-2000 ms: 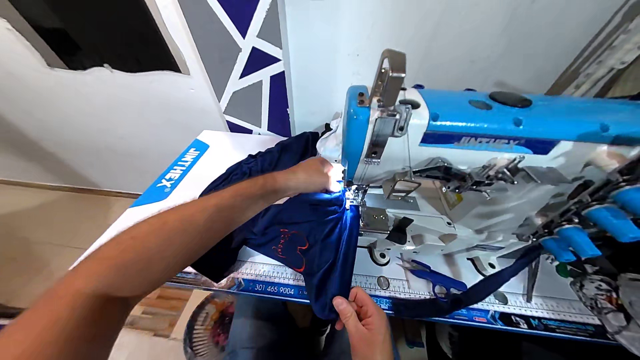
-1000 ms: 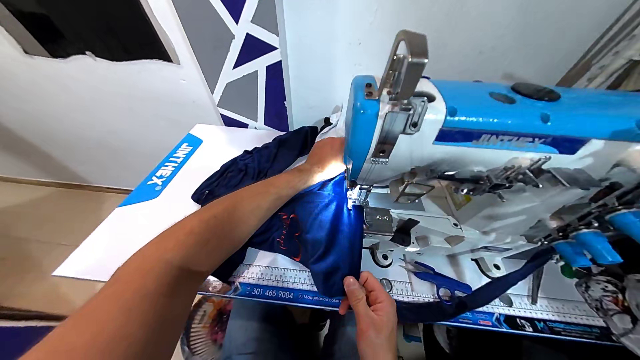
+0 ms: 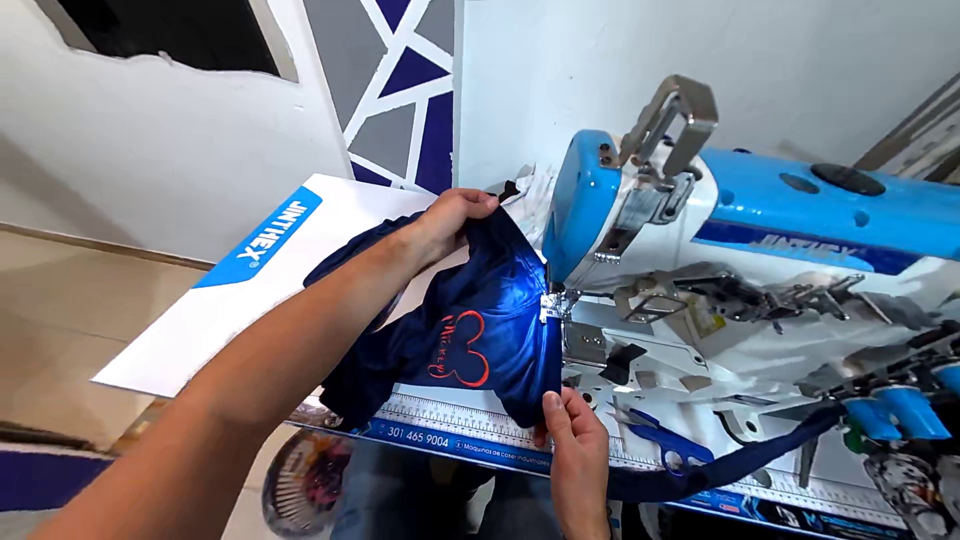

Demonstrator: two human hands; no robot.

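A dark blue garment (image 3: pixel 480 300) with a red mouse-head outline and lettering lies on the white sewing table, its right edge under the lit presser foot (image 3: pixel 551 306) of a blue and white industrial sewing machine (image 3: pixel 592 202). My left hand (image 3: pixel 454 217) pinches the garment's far edge between thumb and fingers, left of the machine head. Near the table's front edge, my right hand (image 3: pixel 577 442) grips the garment's near right corner. A dark blue fabric strip (image 3: pixel 727 465) runs rightward from beside my right hand. The needle tip cannot be made out.
Blue-handled thread snips (image 3: pixel 667 442) lie right of my right hand, partly by the strip. A printed ruler (image 3: pixel 450 412) runs along the table's front edge. Blue thread-guide parts (image 3: pixel 892 412) stand at the right. A round basket (image 3: pixel 307 480) is below the table; a wall rises behind.
My left hand has moved from close beside the machine head to the garment's far edge, which is now lifted and spread. My right hand stays at the near corner.
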